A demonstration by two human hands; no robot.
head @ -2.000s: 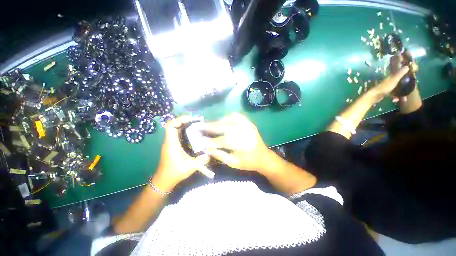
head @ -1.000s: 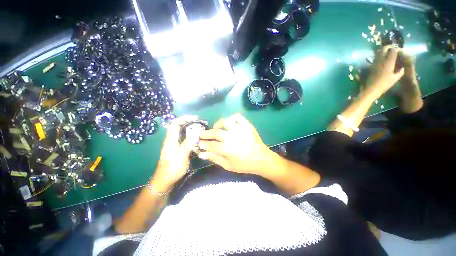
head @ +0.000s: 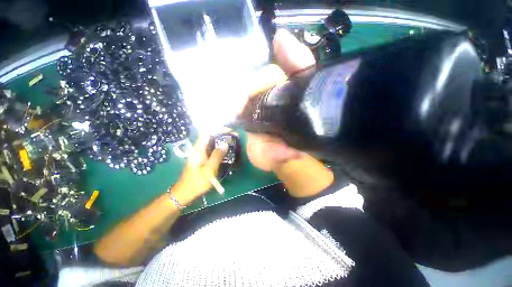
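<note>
My left hand (head: 196, 168) holds a partly assembled unit (head: 225, 150), dark and round with a shiny centre, near the front of the bench. A cream tab (head: 216, 185) sticks out below it. My right hand (head: 266, 148) is wrapped around a big black electric screwdriver (head: 286, 106) that comes in from the right, close to the camera. Its tip lies at the front of the glaring white screw feeder (head: 216, 73); glare hides the exact contact. The tool covers part of my right hand.
A heap of LED ring boards (head: 123, 101) lies left of the feeder. Tangled camera modules (head: 45, 168) with orange tabs lie at far left. A few black housings (head: 337, 22) show behind the screwdriver. A pale rail (head: 370, 15) runs along the far edge. The screwdriver hides the right side.
My right hand has left the unit and taken hold of the screwdriver, which now crosses the right half of the view. My left hand still holds the unit. The view has shifted slightly.
</note>
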